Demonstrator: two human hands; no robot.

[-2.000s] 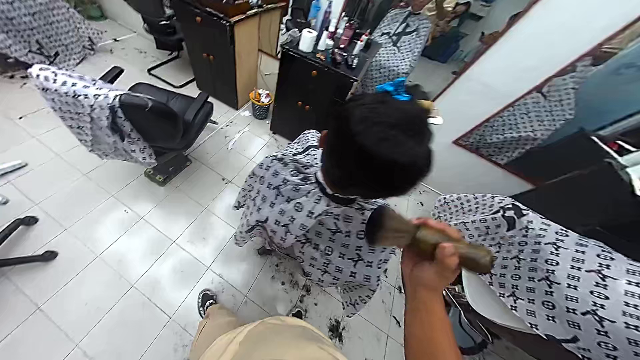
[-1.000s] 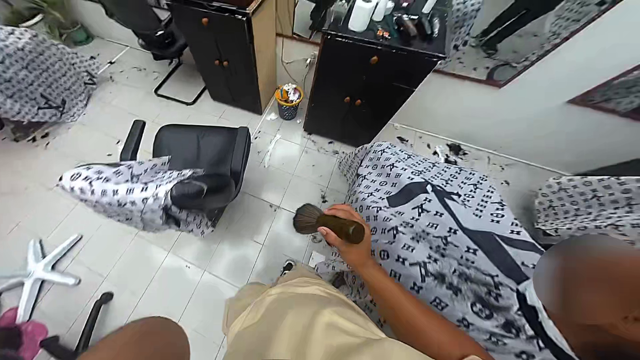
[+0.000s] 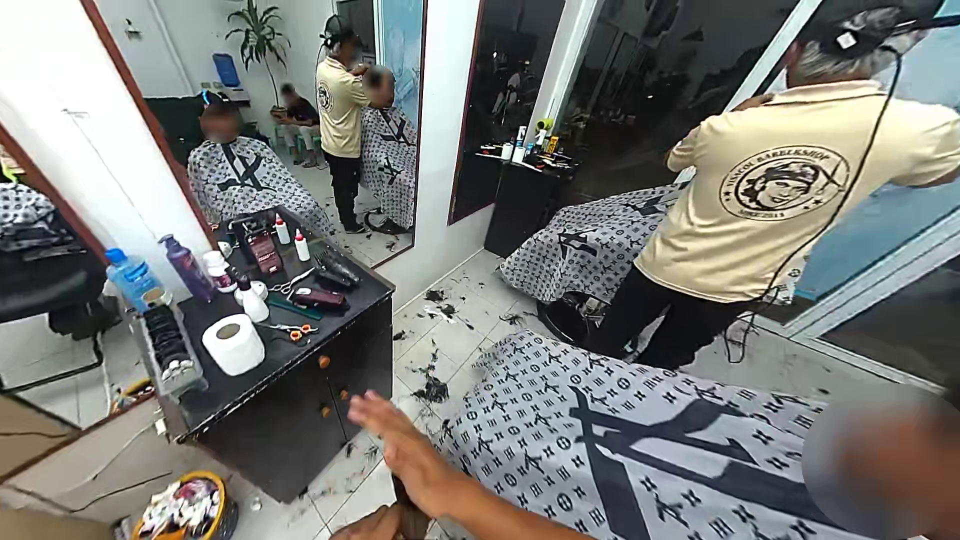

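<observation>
My right hand (image 3: 397, 442) reaches in from the lower right, fingers extended, with nothing in its grasp. Just below it, at the bottom edge, part of my left hand (image 3: 371, 523) shows around a dark upright brush (image 3: 410, 506); my right hand and the frame edge hide much of it. To the right of my hands, a white cape with a dark pattern (image 3: 525, 420) covers a seated person, whose head is at the right edge.
A black cabinet (image 3: 281, 442) at left bears a toilet roll (image 3: 234, 345), scissors (image 3: 292, 281), a hair clipper (image 3: 319, 298) and bottles. Below it stands a full waste basket (image 3: 225, 517). Another person (image 3: 757, 187) stands at another caped seat. Cut hair (image 3: 433, 388) lies on the floor tiles.
The brush was in my right hand; now that hand is empty and the brush is low by my left hand. The view has swung up toward the mirrors and the standing person.
</observation>
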